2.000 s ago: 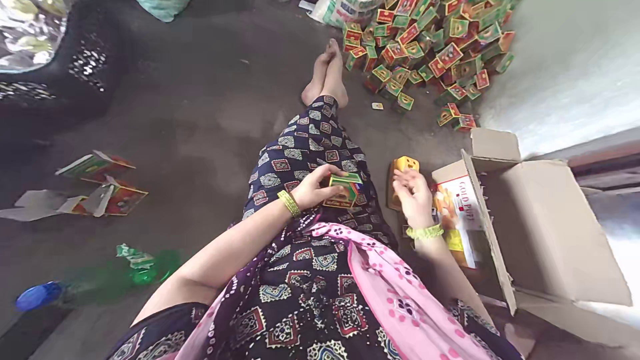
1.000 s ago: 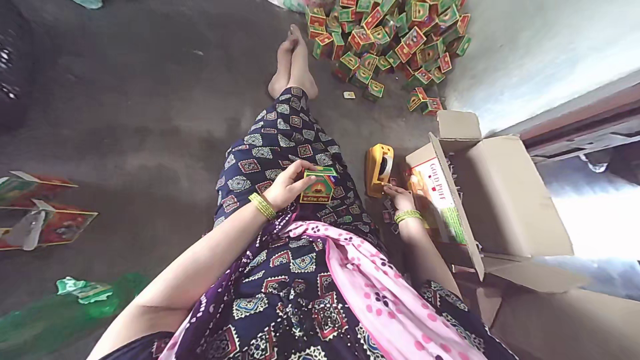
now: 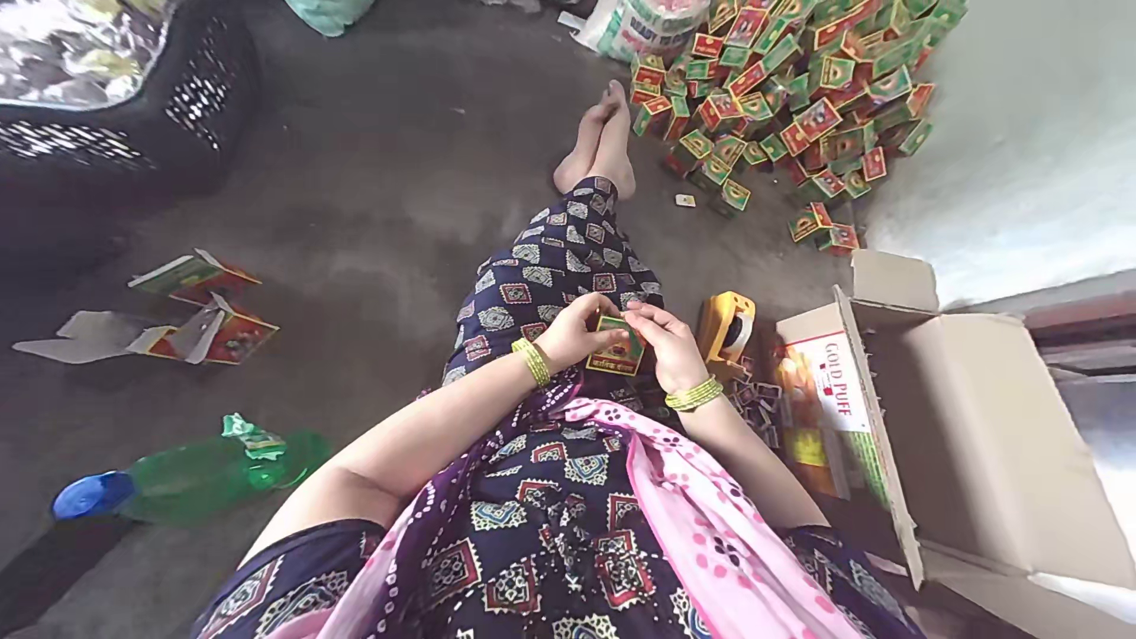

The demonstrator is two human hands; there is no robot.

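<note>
A small green and red printed carton (image 3: pixel 617 348) is held over my lap. My left hand (image 3: pixel 577 332) grips its left side, with the thumb across the front. My right hand (image 3: pixel 664 342) touches the carton's upper right edge with its fingertips; whether something small lies between them cannot be seen. Just right of my right hand, a yellow tape dispenser (image 3: pixel 729 327) stands on the floor. Small printed pieces (image 3: pixel 756 404) lie scattered below the dispenser, beside my right forearm.
Many similar cartons (image 3: pixel 799 98) are heaped at the upper right. An open cardboard box (image 3: pixel 976 426) stands at right. On the left are torn cartons (image 3: pixel 217 328), a green plastic bottle (image 3: pixel 186 479) and a black basket (image 3: pixel 209 89).
My right hand has come from beside the yellow tape dispenser to the top of the carton. My left hand still holds the carton. The view has shifted left.
</note>
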